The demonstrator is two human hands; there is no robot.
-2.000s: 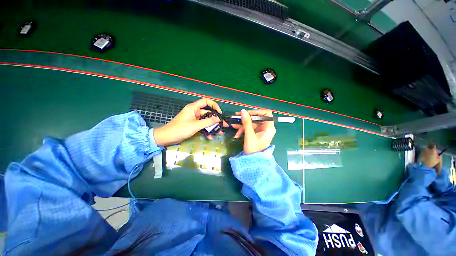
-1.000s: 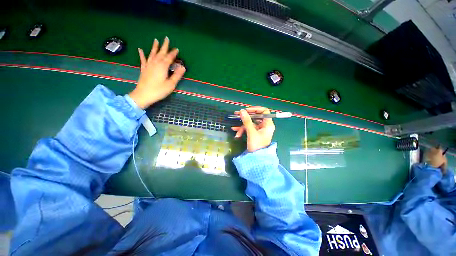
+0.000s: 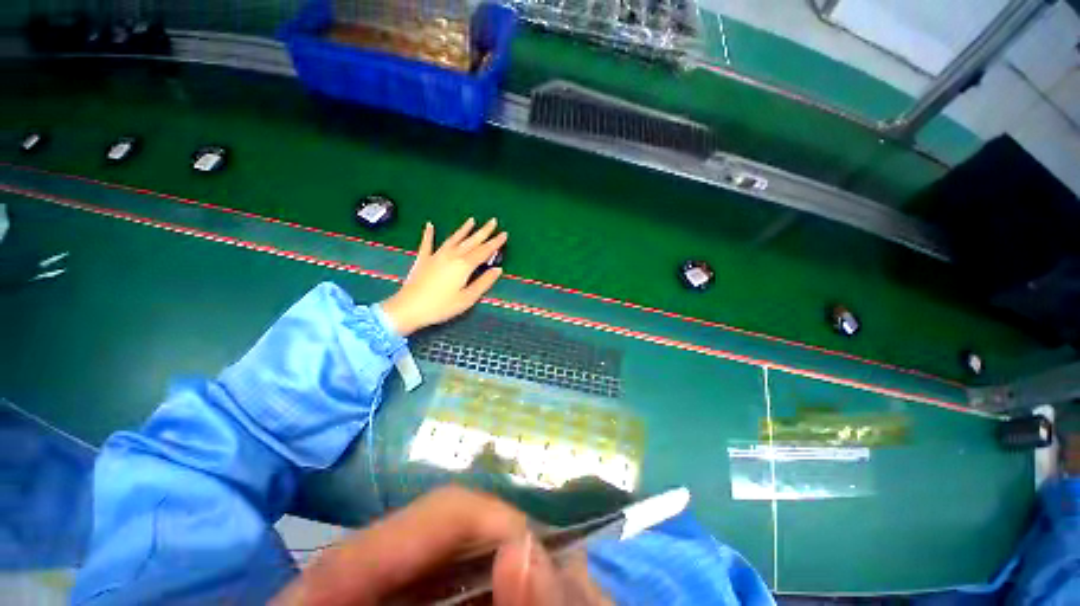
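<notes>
My left hand [image 3: 448, 282] is palm down over the near side of the green belt, fingers spread. A round black module [image 3: 493, 258] shows partly between its thumb and fingers; contact is unclear. My right hand [image 3: 444, 556] is large, blurred and cut off at the bottom edge, close to the camera. It grips slim tweezers [image 3: 642, 514] with a white end pointing right; their tips are not clear. A glossy sheet with rows of yellow patches [image 3: 527, 440] lies on the green bench. A black grid tray [image 3: 521, 356] lies between sheet and belt.
Other modules ride the belt [image 3: 592, 260], including one left of my hand [image 3: 375, 211] and one right [image 3: 695, 275]. A blue bin [image 3: 391, 89] and black slotted rack [image 3: 618, 120] stand beyond. A second film [image 3: 801, 471] lies right. A person's blue sleeve [image 3: 1056, 539] shows far right.
The view has shifted, bringing the blue bin in. My left hand went from holding a module over the bench to the belt. My right hand has come up close to the camera with the tweezers.
</notes>
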